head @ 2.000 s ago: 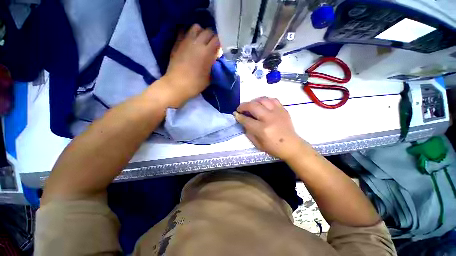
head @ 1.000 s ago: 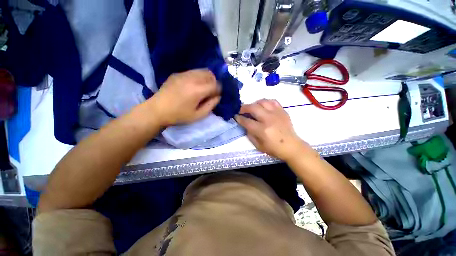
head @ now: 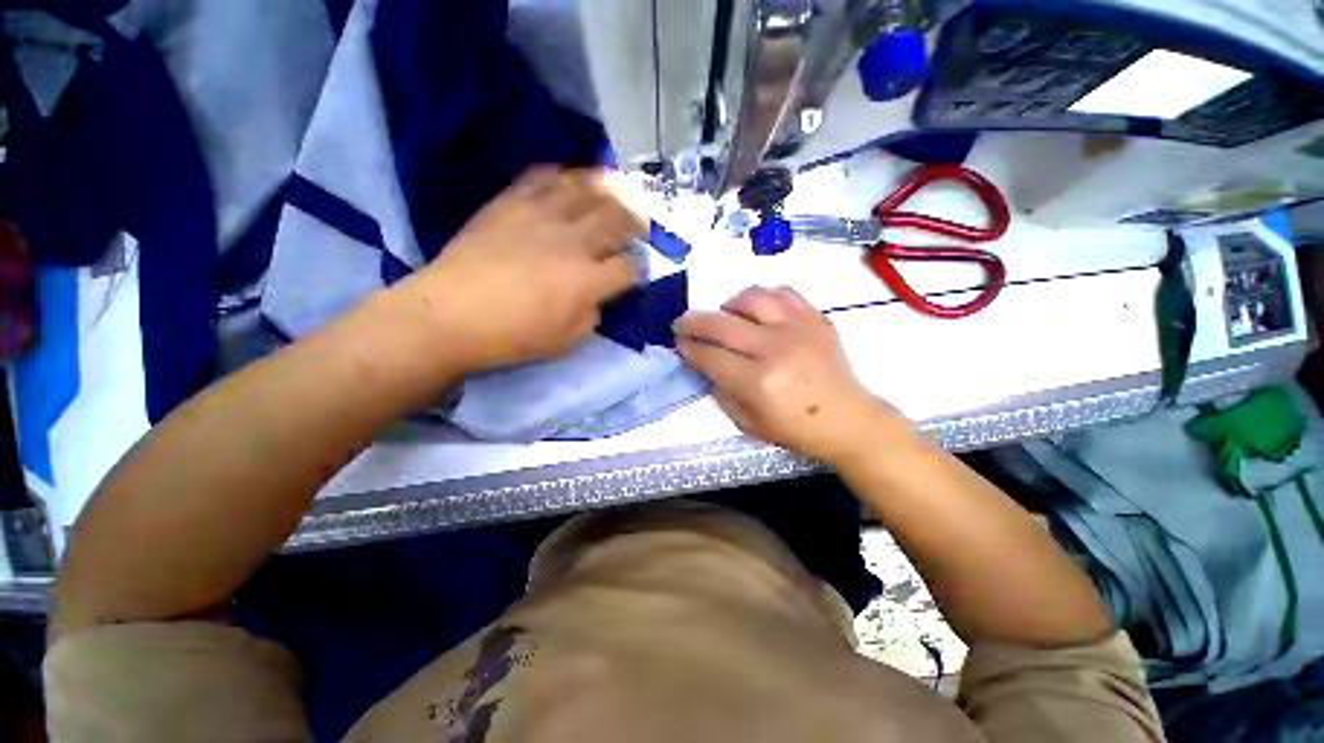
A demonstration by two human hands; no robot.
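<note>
The garment's navy fabric (head: 465,109) and grey-blue fabric (head: 559,389) lie on the table left of and below the needle area (head: 683,196). My left hand (head: 545,261) lies over the navy cloth just left of the needle, slightly blurred; its fingertips press on the cloth. My right hand (head: 777,370) holds the cloth's right edge between thumb and fingers, below the needle. A small dark blue piece shows between my hands and the presser foot. The exact grip under both hands is hidden.
Red-handled scissors (head: 944,240) lie right of the needle. The machine head with its control panel (head: 1089,73) stands at the upper right. A ruler strip (head: 639,468) runs along the table's front edge. Grey-green pieces (head: 1118,537) with green parts (head: 1252,436) lie at the lower right.
My left hand moved from up by the needle down to the left, then slightly back up toward it. The navy cloth bunched near the needle now lies flatter. My right hand stays nearly in place.
</note>
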